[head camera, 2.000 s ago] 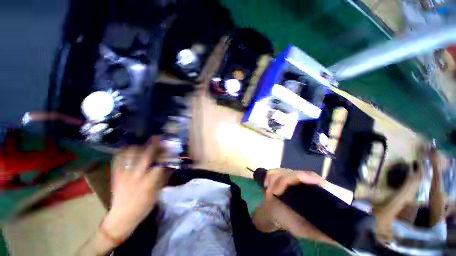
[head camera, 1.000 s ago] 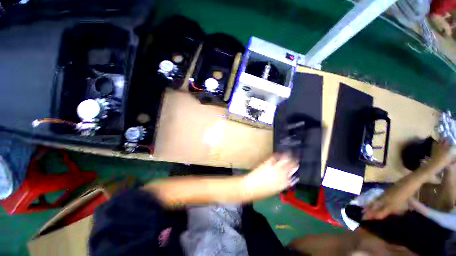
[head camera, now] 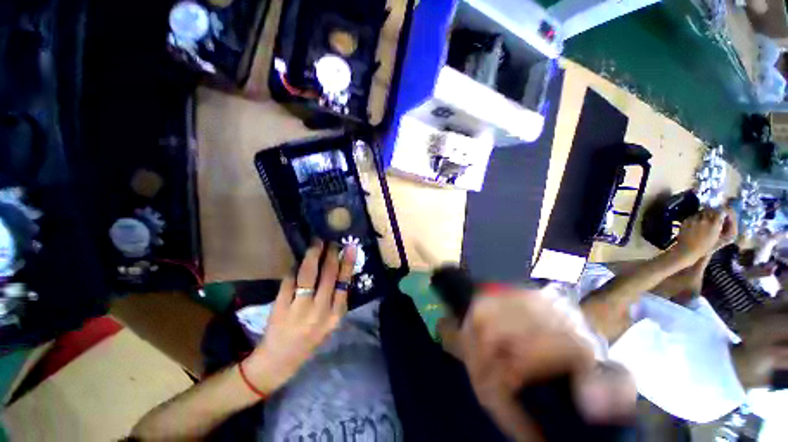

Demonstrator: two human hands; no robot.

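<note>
A black plastic housing [head camera: 315, 203] lies tilted on the cardboard in front of me, its open side frame to the right. A white gear [head camera: 352, 250] shows in its lower part, beside my fingertips. My left hand [head camera: 315, 298], with rings and a red wrist cord, holds the housing's lower end; its fingers partly cover the gear and the motor area. My right hand [head camera: 527, 345] is blurred and close to the camera, right of the housing. It grips a black electric screwdriver [head camera: 454, 289], whose front end points up-left, apart from the housing.
A blue-and-white screw feeder [head camera: 488, 86] stands behind the housing. More housings with motors [head camera: 333, 73] are at the back and left. Dark mats [head camera: 510, 203] and another housing [head camera: 626, 198] lie to the right. A co-worker's hands [head camera: 704, 233] are at far right; an open carton [head camera: 104, 371] is lower left.
My left hand has come back from the right-hand mat, and a housing now lies in front of me under it. My right hand with the screwdriver has come up toward the bench.
</note>
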